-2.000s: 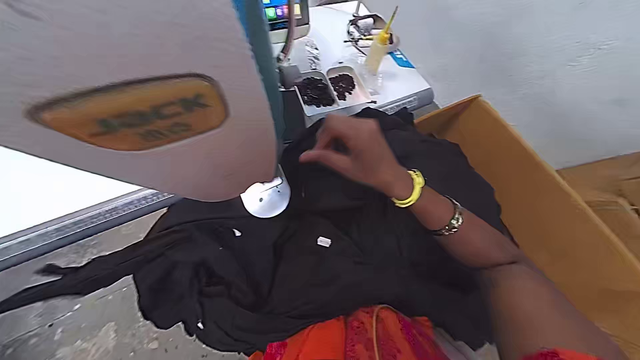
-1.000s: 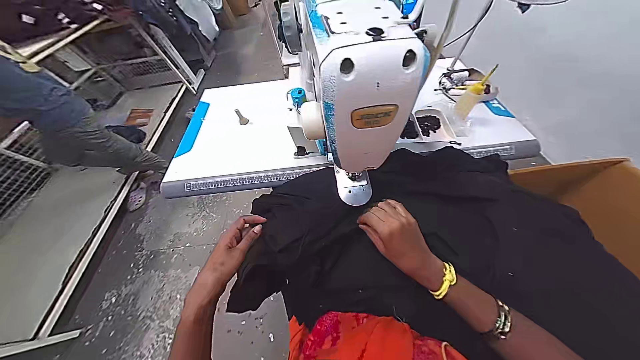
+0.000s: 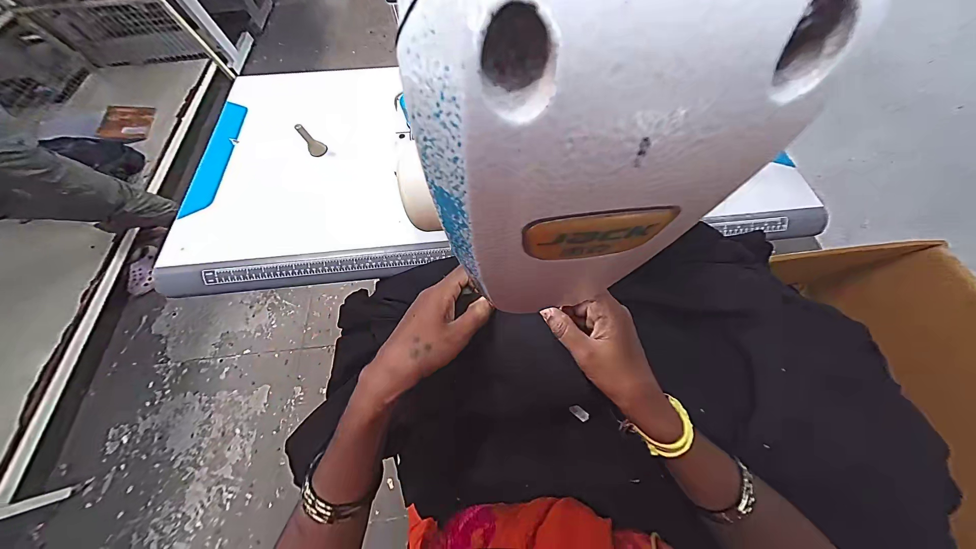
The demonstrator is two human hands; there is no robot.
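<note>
A black cloth garment [image 3: 518, 396] lies over my lap and up to the white Jack sewing machine head [image 3: 595, 175], which fills the upper middle of the view. My left hand [image 3: 427, 328] pinches the cloth between thumb and fingers at the lower left edge of the head. On the other side, my right hand [image 3: 602, 339] grips the cloth with curled fingers, close under the head. The needle area and some fingertips are hidden behind the machine head. A small whitish tag or scrap [image 3: 579, 413] rests on the garment below my right hand.
The white machine table [image 3: 305, 206] has a ruler strip along its front edge and a small spoon-shaped object [image 3: 311, 141] on top. A cardboard box [image 3: 877, 282] stands at the right. At the left, a person's leg [image 3: 76, 187] shows by a metal-framed rack [image 3: 84, 335].
Since one second ago, my left hand has moved in from the garment's left side to the machine head. The view has moved much closer to the head.
</note>
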